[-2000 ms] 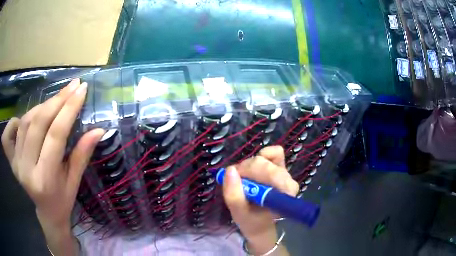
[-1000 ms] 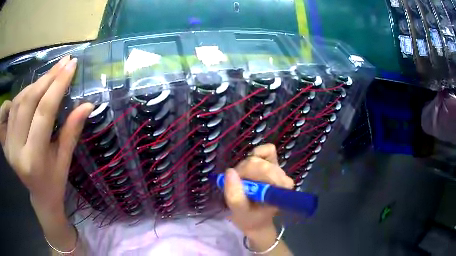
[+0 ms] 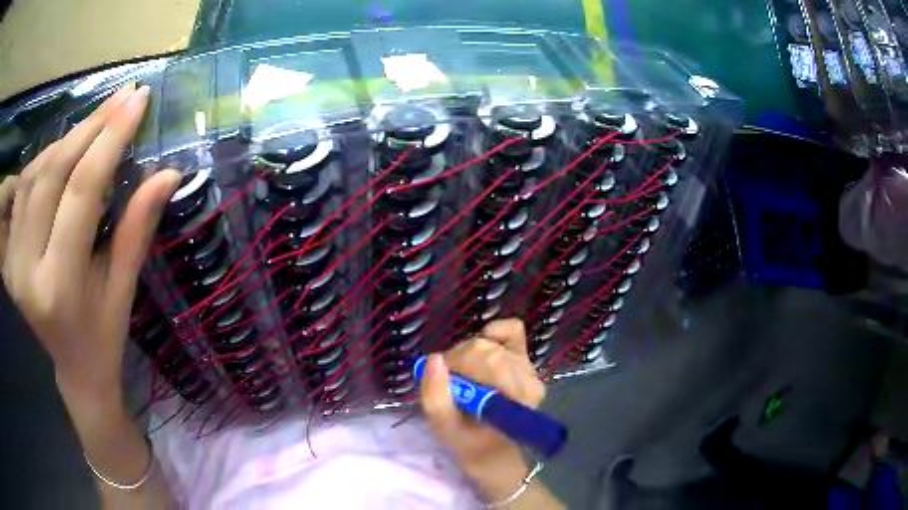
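A clear blister tray is tilted towards me, its far rim over the bench. It holds several rows of black and silver round components, with red lead wires slanting across them. My left hand grips the tray's left edge, thumb on the near side. My right hand holds a blue marker pen, its tip end pointing left at the lower part of a middle row. Whether the tip touches a component cannot be told.
A tan cardboard sheet lies at the far left. Stacked filled trays with white labels stand at the right on the green bench mat. A blue stool and a green floor mark show at the right.
The tray appears higher in view, showing more of its rows. My right hand and the marker have moved down the middle row, nearer to me. My left hand still grips the left edge.
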